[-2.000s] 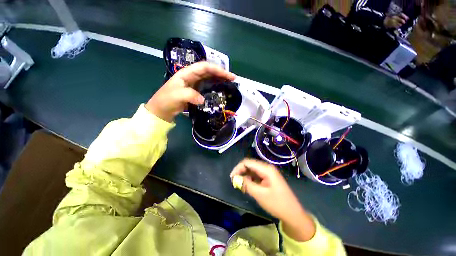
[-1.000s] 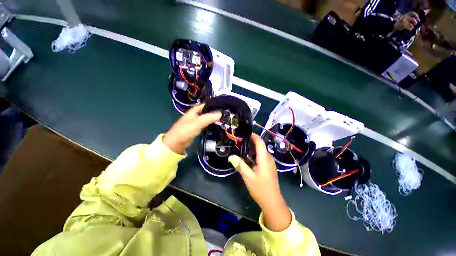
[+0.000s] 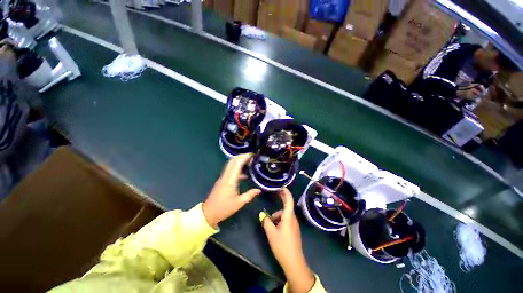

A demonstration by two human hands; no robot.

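A finished head-and-base unit stands on the green bench, its black head open over the white-rimmed base, with circuit board and orange wires showing. My left hand is at its lower left, fingertips at the base rim. My right hand is just below the rim, fingers curled, with a yellow finger cot on one fingertip; whether it touches the unit is unclear. A second such unit stands behind it to the left. Two base housings stand to the right, one with red wires, the other with orange wires.
Tangled white loops lie at the back left, far right and lower right. A metal upright rises at the back left. White parts stand at left beside another person. Cardboard boxes and a seated person are beyond the conveyor.
The view has lifted, showing more background. The unit in my hands is now beside the rear unit, and my hands have come down from its head to the base rim.
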